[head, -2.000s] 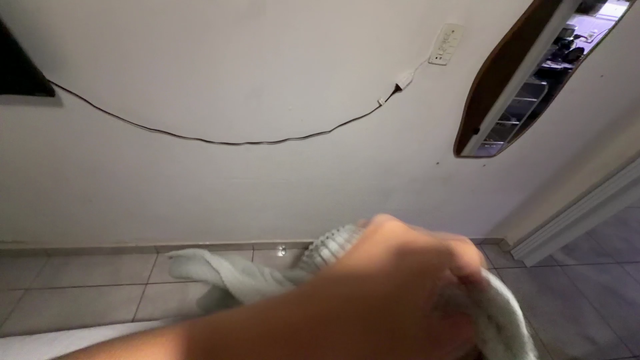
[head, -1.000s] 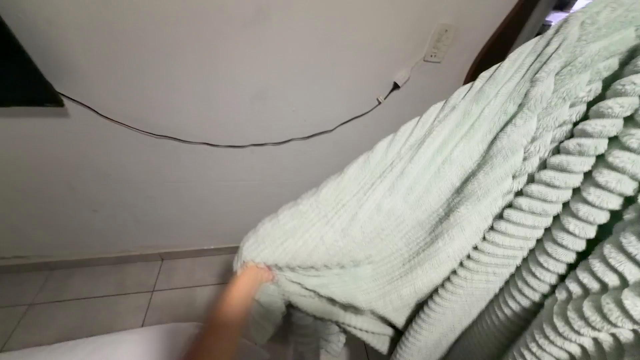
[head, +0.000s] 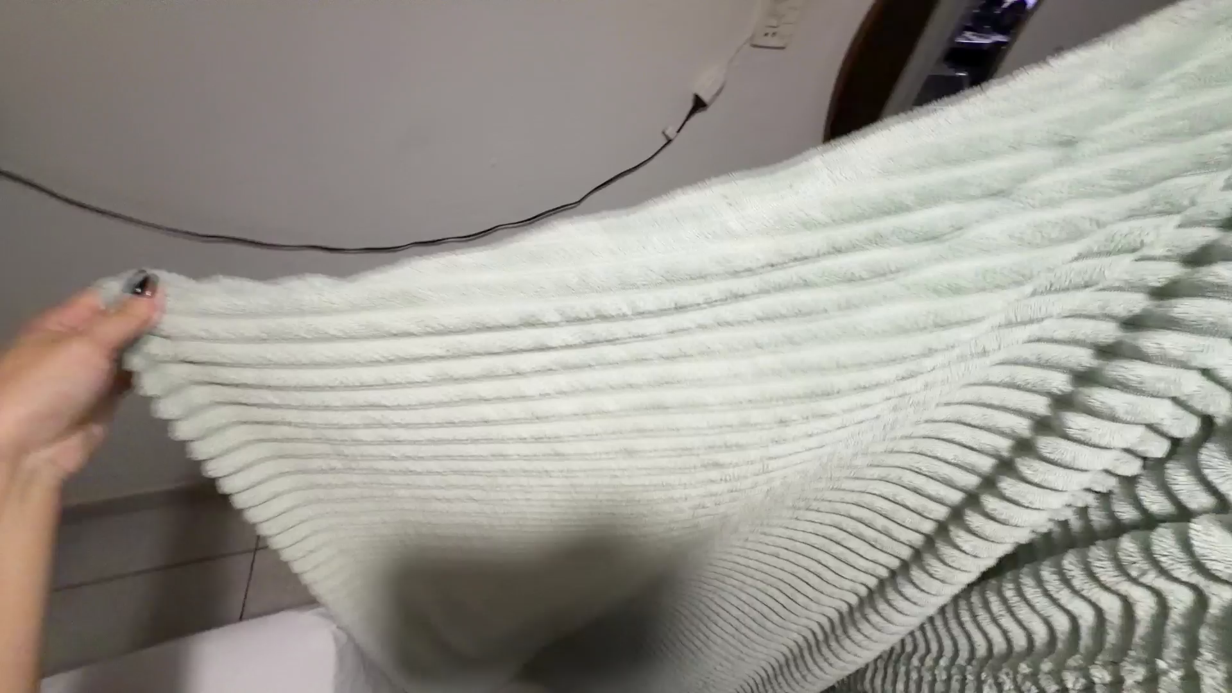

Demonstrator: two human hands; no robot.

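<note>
At the left edge, my left hand [head: 72,375] pinches the upper corner of a pale green ribbed plush blanket [head: 577,385] between thumb and fingers. From there the blanket stretches across the view and rises toward the upper right, where it leaves the frame. Its ribs run nearly level on the left and bunch into deep folds at the lower right. A dark shadow falls on its lower middle. My right hand is not visible.
Behind the blanket is a wall with a black cable [head: 385,249] hanging in a curve to a plug below an outlet [head: 775,24]. A dark-framed mirror [head: 871,67] hangs at the upper right. Grey floor tiles [head: 154,587] and a white padded surface [head: 221,659] show at lower left.
My left hand has moved up and left with the blanket's corner. The blanket, bunched low two seconds ago, is now spread wide across the view.
</note>
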